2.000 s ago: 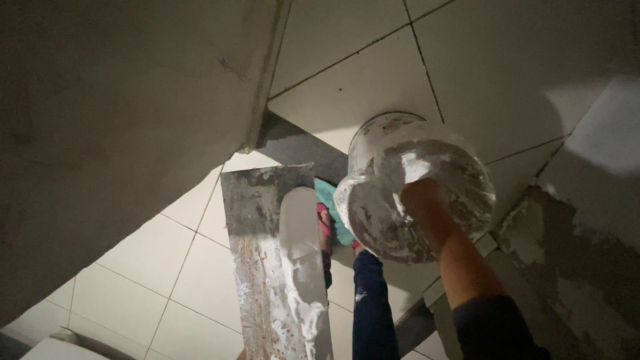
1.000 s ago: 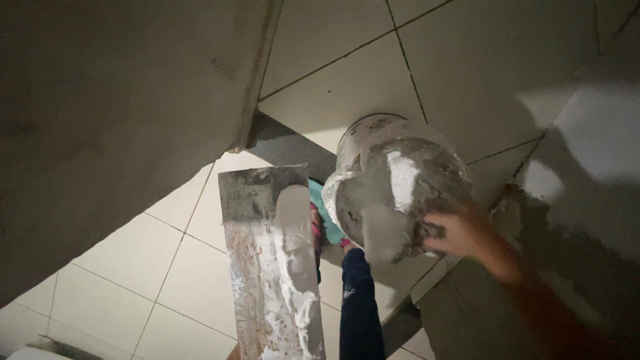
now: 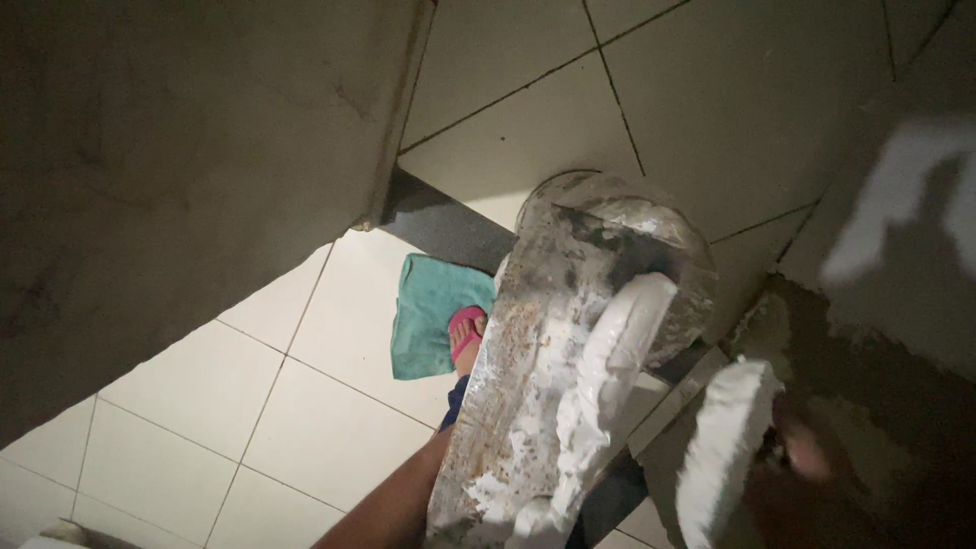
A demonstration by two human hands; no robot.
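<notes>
A long steel plastering trowel (image 3: 499,381), streaked with rust and old residue, carries a thick ridge of white putty (image 3: 610,366). My left forearm runs up behind it from the bottom; my left hand is hidden behind the trowel, which it holds up. At the lower right, my dim, blurred right hand (image 3: 804,450) grips a putty knife whose blade is covered by a heaped slab of white putty (image 3: 720,454), just right of the trowel and apart from it. Beyond and partly under the trowel stands a putty-smeared bucket (image 3: 686,236).
A teal cloth (image 3: 423,320) lies on the pale tiled floor (image 3: 305,427), with a foot in a pink flip-flop (image 3: 467,324) on it. A dark strip (image 3: 450,221) crosses the floor. A large grey surface (image 3: 175,152) fills the upper left; a patchy wall (image 3: 877,427) is at right.
My right hand has left the bucket and moved right and down, now with a putty-loaded knife. The trowel has shifted right, partly over the bucket, uncovering more of the teal cloth.
</notes>
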